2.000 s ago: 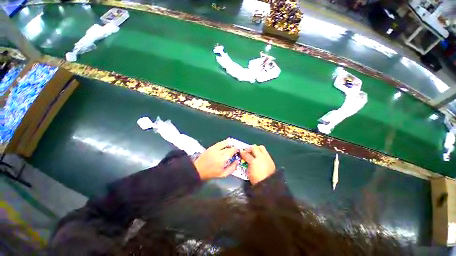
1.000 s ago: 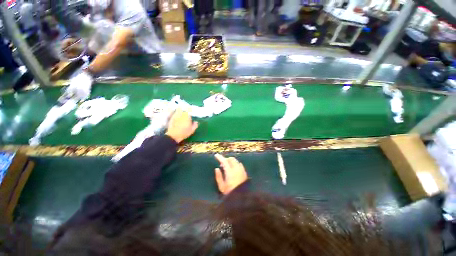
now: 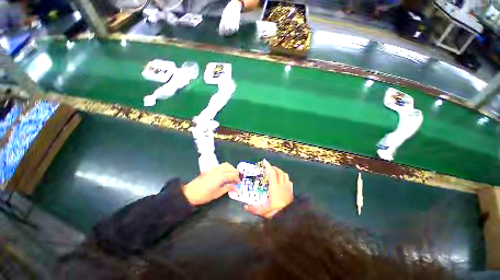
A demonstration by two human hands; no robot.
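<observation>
A white housing (image 3: pixel 251 188) with small dark, blue and yellow parts inside lies open side up between my hands, over the dark green bench. My left hand (image 3: pixel 211 185) holds its left edge with the fingertips. My right hand (image 3: pixel 278 191) grips its right side, thumb at the lower edge and fingers at the top. A whitish bagged cord (image 3: pixel 205 145) runs from behind my left hand up to the worn edge rail. The inner parts are too small to tell apart.
A green conveyor (image 3: pixel 307 104) carries several white units with cords. A pale pen-like tool (image 3: pixel 359 193) lies on the bench at right. Cartons stand at left (image 3: pixel 41 147) and right (image 3: pixel 489 219). Across the belt are a box of brass-coloured parts (image 3: pixel 286 27) and a person's gloved hand (image 3: pixel 231 17).
My left hand has come back from the conveyor and my right hand has closed on a housing, now over the bench with its cord trailing. The view has tilted down.
</observation>
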